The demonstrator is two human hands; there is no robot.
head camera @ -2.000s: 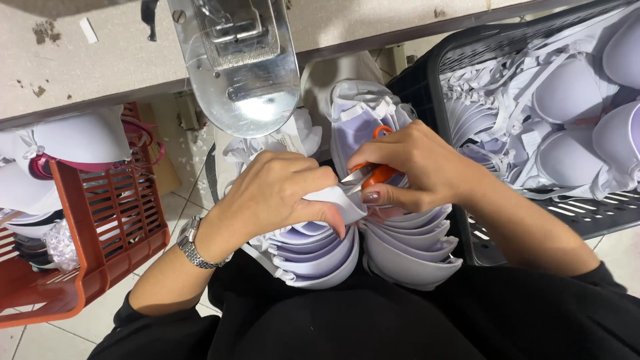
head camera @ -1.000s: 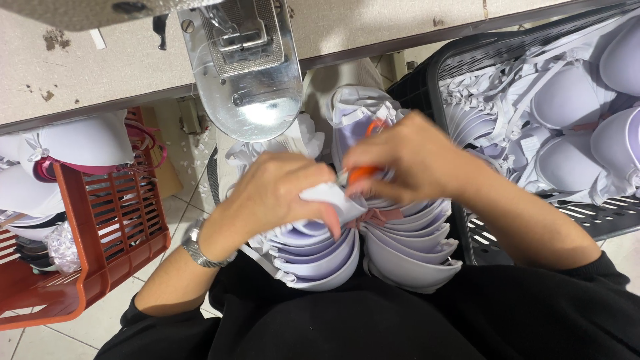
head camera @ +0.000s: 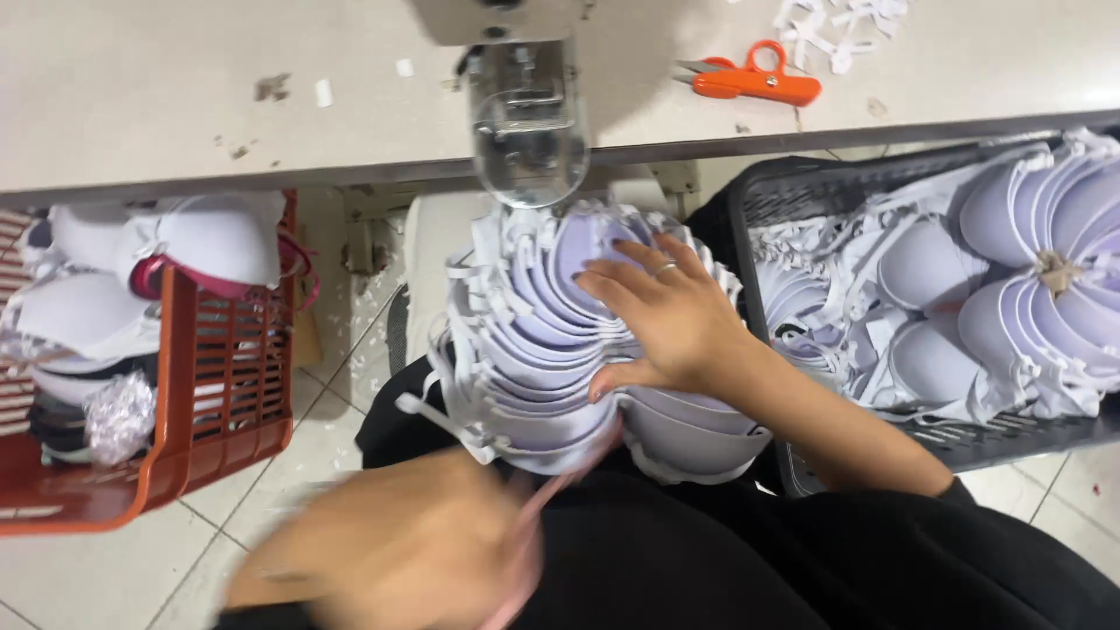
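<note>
A stack of nested white and pale lilac bra cups (head camera: 542, 376) lies across my lap below the sewing machine. My right hand (head camera: 669, 319) rests spread on top of the stack, fingers apart, with a ring on one finger. Blurred by motion, my left hand (head camera: 420, 542) is at the lower left of the stack, closed on a pink fabric strip (head camera: 525, 534) that runs up to the stack's middle. Orange-handled thread snips (head camera: 757, 83) lie on the table at the upper right.
The sewing machine's metal arm (head camera: 529, 131) juts over the table edge (head camera: 367, 171). At left stands a red plastic basket (head camera: 179, 376) with bras and a pink strap. A black crate (head camera: 761, 280) of stacked cups is at right. White scraps (head camera: 840, 31) lie on the table.
The orange snips have left my right hand and lie on the table. My right hand has spread over the stack. My left hand has moved down, away from the cups, with a pink strip. The view has shifted.
</note>
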